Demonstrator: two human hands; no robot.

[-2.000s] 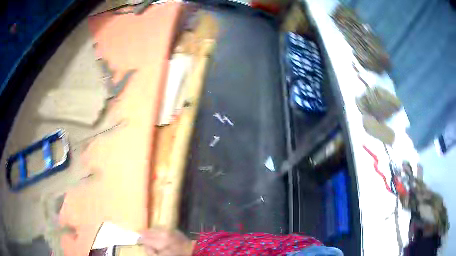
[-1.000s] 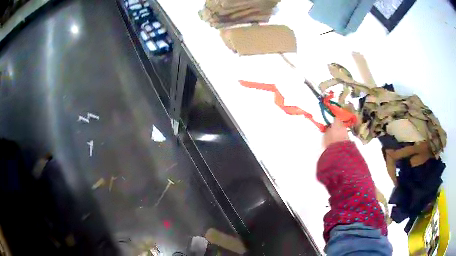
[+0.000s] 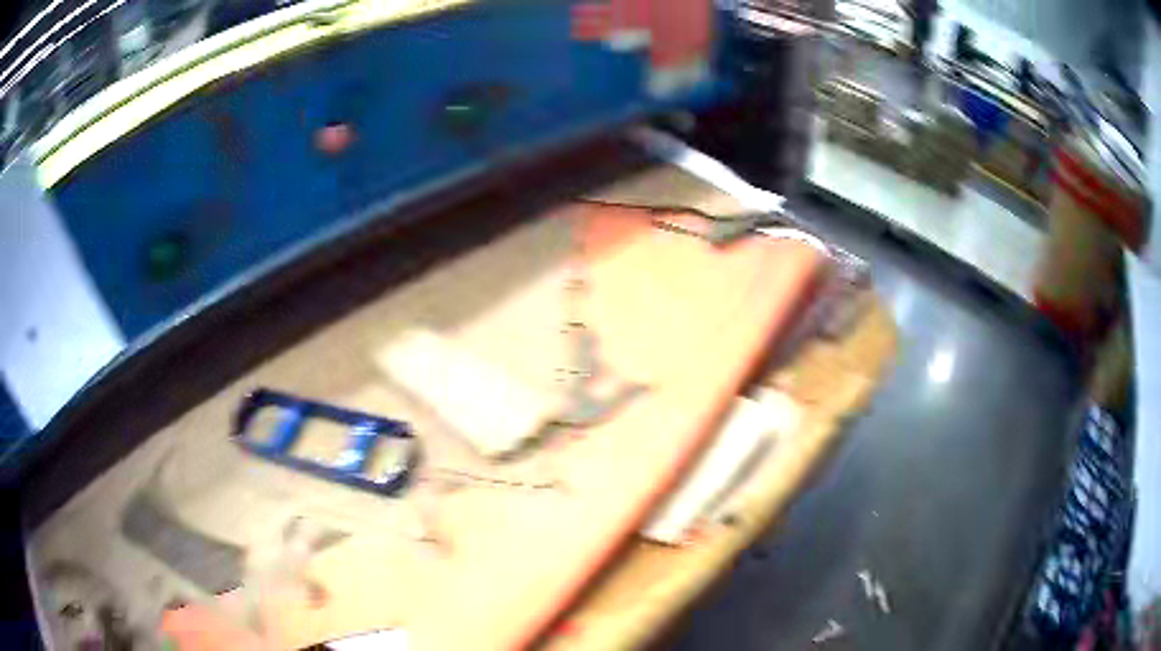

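Observation:
The cutting die (image 3: pixel 326 440), a dark frame with blue-taped crossbars, lies on the tan sheet material (image 3: pixel 153 439) at the left of the press bed. A pale tan piece (image 3: pixel 465 388) lies to its right, with thin grey offcuts (image 3: pixel 605 397) at its edge. The orange cutting pad (image 3: pixel 668 299) shows to the right of the sheet. A grey strip (image 3: pixel 178 541) lies at the lower left. Neither of my hands can be made out; the frame is blurred.
The blue press beam (image 3: pixel 382 127), with round knobs, runs behind the bed. A white piece (image 3: pixel 726 468) lies on the wooden board (image 3: pixel 815 439) at the front edge. White scraps (image 3: pixel 873 591) lie on the grey floor. A table (image 3: pixel 929 216) with stacked pieces stands at the upper right.
The view has swung from the white table back to the press bed. My right hand, at the scissors and orange-red strip a second ago, is no longer seen.

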